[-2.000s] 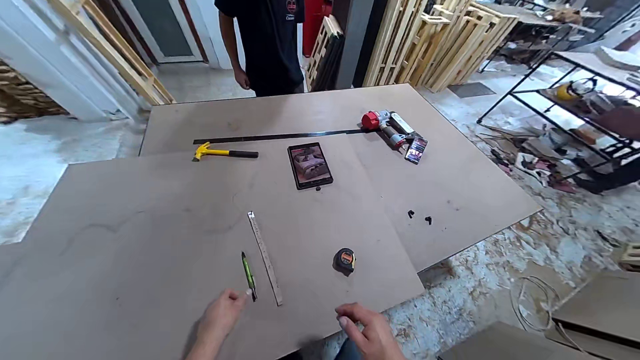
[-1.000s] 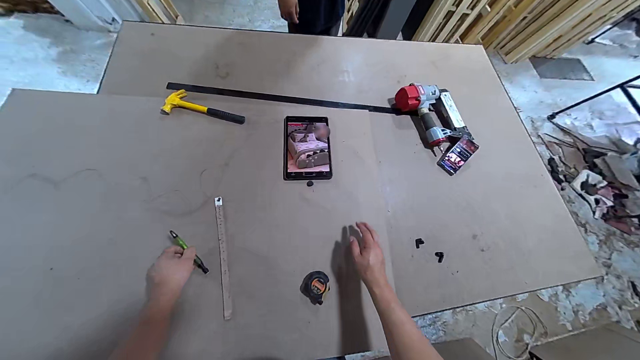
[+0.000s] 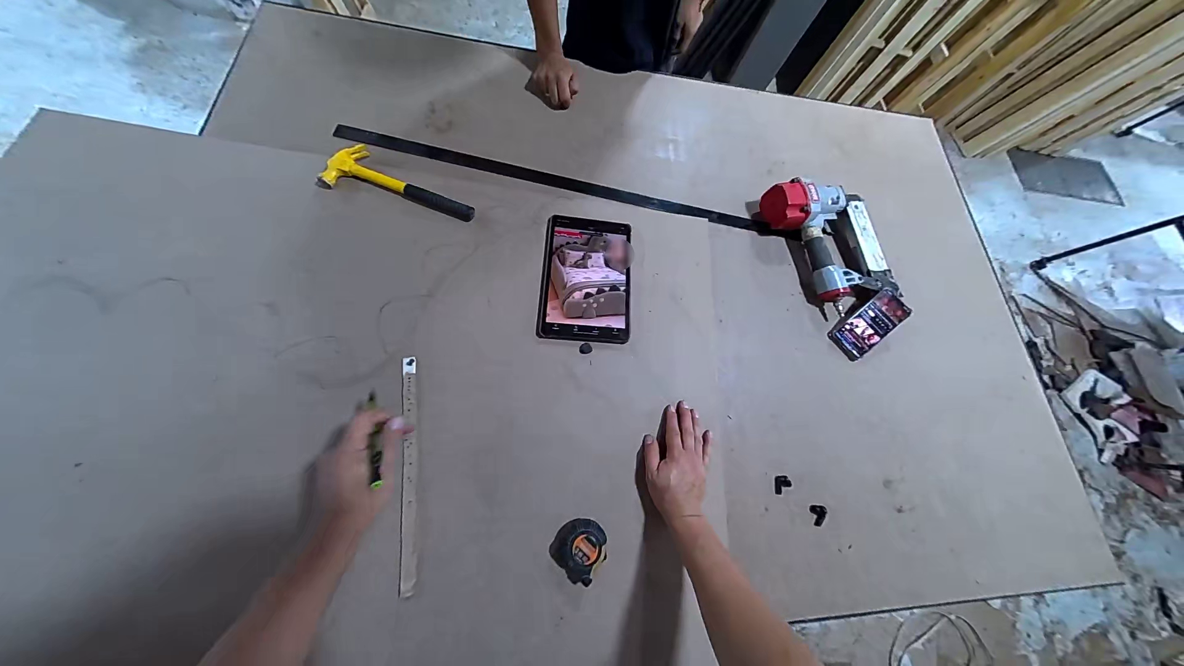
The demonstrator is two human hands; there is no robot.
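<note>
My left hand [image 3: 356,472] holds a green and black pen [image 3: 375,453] above the board, just left of a narrow metal ruler [image 3: 409,499]. My right hand [image 3: 680,462] lies palm down on the board [image 3: 518,444] with nothing in it. Between my forearms, nearer the front, is a black and orange tape measure [image 3: 581,550]. Beyond my hands a tablet [image 3: 585,279] shows a picture of a bed. A yellow claw hammer [image 3: 393,182] with a black grip lies at the upper left, below a long black strip [image 3: 536,174].
A red and grey pneumatic nailer [image 3: 819,231] lies at the right, a phone [image 3: 869,324] against it. Two small black fittings [image 3: 783,484] are nearer me. Across the board, another person's hand [image 3: 554,81] rests on the edge. Timber frames [image 3: 1027,65] stand behind.
My left hand has picked up the pen, which lay on the board two seconds ago. My right hand has come down flat on the board. The other person's hand now rests on the far edge.
</note>
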